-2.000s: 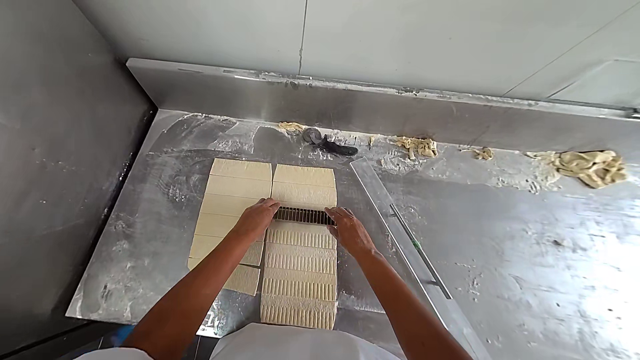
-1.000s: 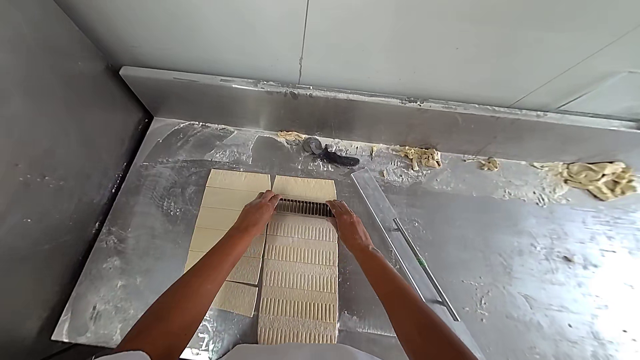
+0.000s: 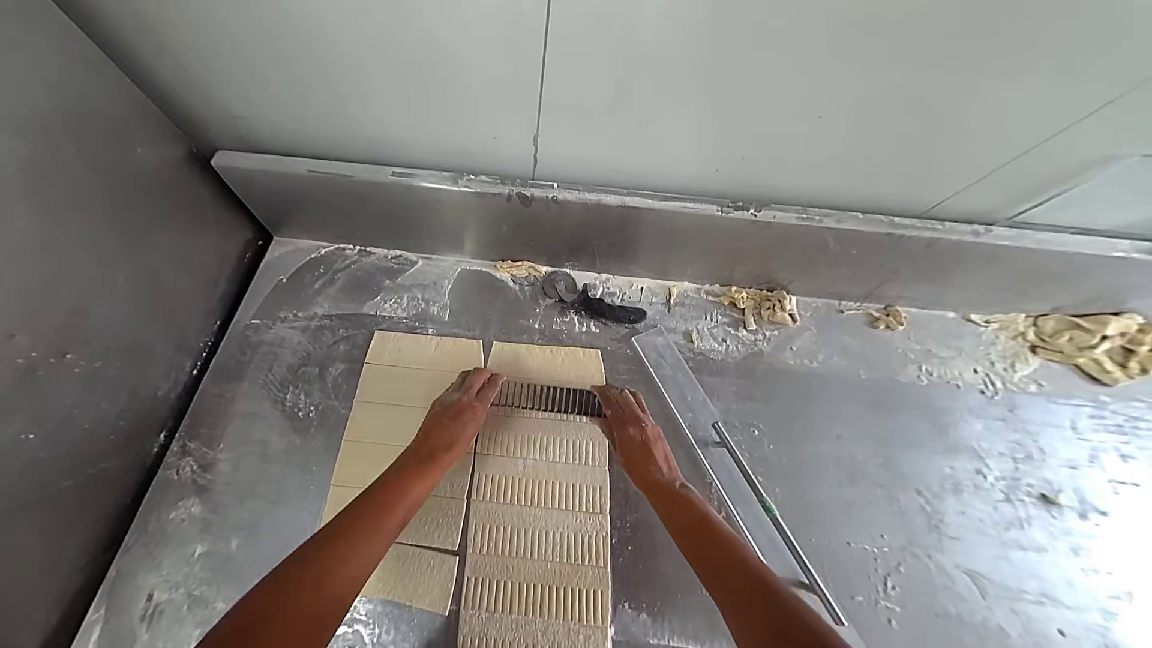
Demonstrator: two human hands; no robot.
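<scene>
Between my hands a metal multi-slit dough cutter lies across the right-hand strip of dough, close to its far end. My left hand grips the cutter's left end, and my right hand holds its right end. Rows of short parallel slits mark the pieces nearer me; the farthest piece shows none. Beside it, on the left, a second dough strip is divided crosswise into plain pieces without slits. My left forearm hides part of that strip.
A clear flat guide with a metal handle lies right of the dough. Along the steel backsplash sit a black-handled wheel cutter, dough scraps and a larger dough heap. Flour streaks the steel worktop. A metal wall stands left.
Both hands have moved the cutter away from me, toward the strip's far end. Another slit row shows in the dough on the near side of the cutter.
</scene>
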